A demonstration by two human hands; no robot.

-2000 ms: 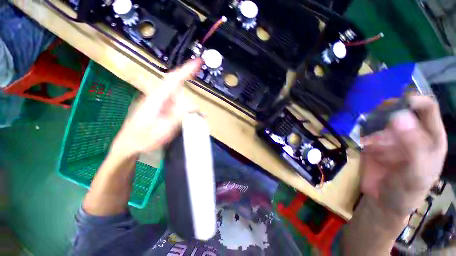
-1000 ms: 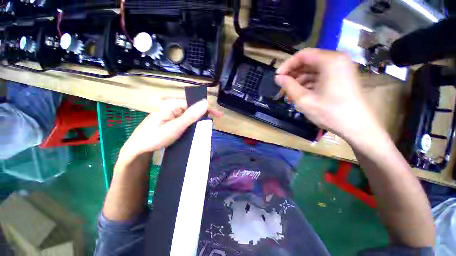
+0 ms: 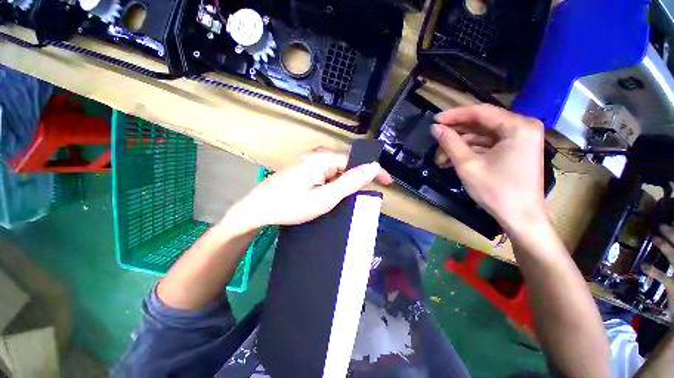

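Observation:
My left hand (image 3: 303,193) grips the flat matt black sheet (image 3: 307,273), which has a white strip along one edge and hangs down over my lap. A narrow black end sticks up above my thumb. My right hand (image 3: 495,151) is over the near black plastic housing (image 3: 473,203), thumb and forefinger together at a small dark square pad (image 3: 418,139) that lies at the housing's inside. The fingertips hide part of the pad's edge. The rest of that housing is partly hidden by my right hand.
More black housings (image 3: 295,96) with white discs and gears stand along the bench (image 3: 199,111). A blue and silver screw feeder (image 3: 591,66) is at the upper right. A green mesh crate (image 3: 159,203) and red stools are below. Another person's hand (image 3: 661,247) shows at the right edge.
The view has shifted, so the row of housings looks nearer. My left hand still holds the sheet. My right hand stays over the near housing, its fingertips now at the dark pad.

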